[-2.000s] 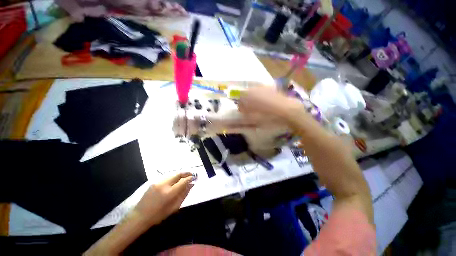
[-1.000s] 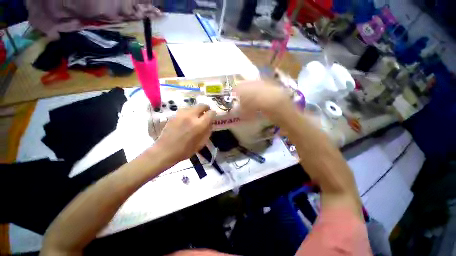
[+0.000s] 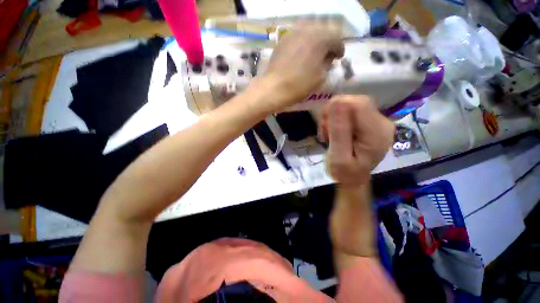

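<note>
The white sewing machine head (image 3: 385,74) with a purple end lies across the middle. My left hand (image 3: 305,59) is over its top, blurred, with fingers bent together. My right hand (image 3: 358,139) is in front of the machine body, closed like a fist with the fingertips together. Whether either hand pinches a thread cannot be told. Black strips (image 3: 256,151) and a white-edged piece lie under the machine arm, left of my right hand. The needle area is partly hidden by my left forearm.
A pink cone (image 3: 185,29) stands on the machine's left end. Black panels (image 3: 53,171) and a fanned black stack (image 3: 112,89) lie at left. A small metallic tray (image 3: 407,141), white thread cones (image 3: 465,47) and orange-handled scissors (image 3: 490,121) are at right. A blue basket (image 3: 441,198) holds scraps below.
My left hand has moved from the table to the machine, then right along its top. My right hand has come down from the machine top to its front. The view has shifted.
</note>
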